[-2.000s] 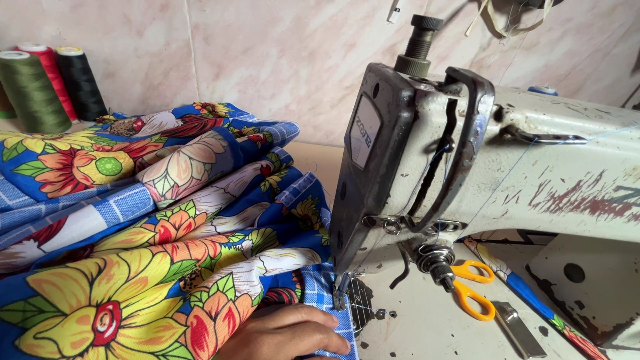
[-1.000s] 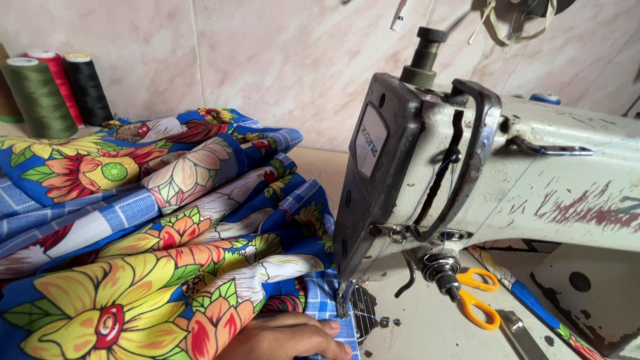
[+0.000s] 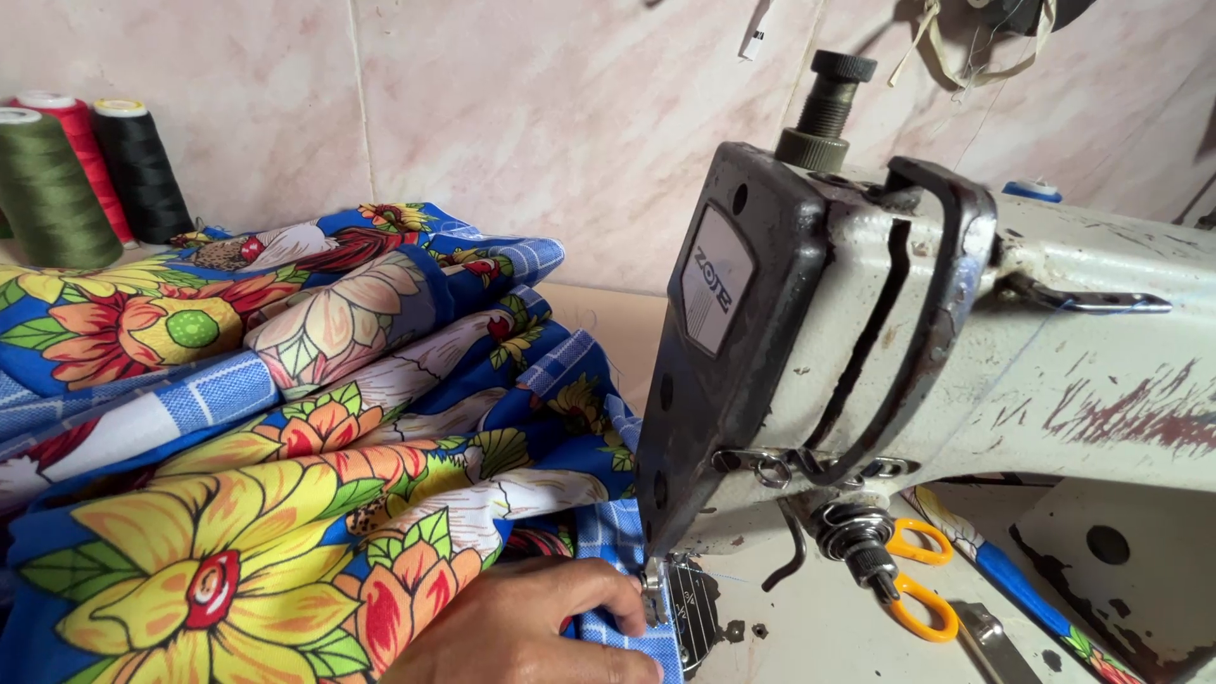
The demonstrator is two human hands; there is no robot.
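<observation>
A blue fabric with a floral print (image 3: 228,570) lies in folds left of a Zoje sewing machine (image 3: 741,285). Its blue checked edge (image 3: 613,532) runs under the presser foot (image 3: 655,584), beside the marked metal needle plate (image 3: 692,608). My left hand (image 3: 541,627) rests on the fabric at the bottom centre, fingers spread, with the fingertips on the checked edge close to the presser foot. My right hand is out of view.
Green (image 3: 57,190), red (image 3: 90,152) and black (image 3: 142,171) thread cones stand at the left by the tiled wall (image 3: 532,123). Orange-handled scissors (image 3: 926,608), a metal tool (image 3: 993,641) and a strip of printed fabric (image 3: 1016,579) lie under the machine arm.
My left hand's fingers have bent near the presser foot, with a gap showing between them. The fabric has barely moved.
</observation>
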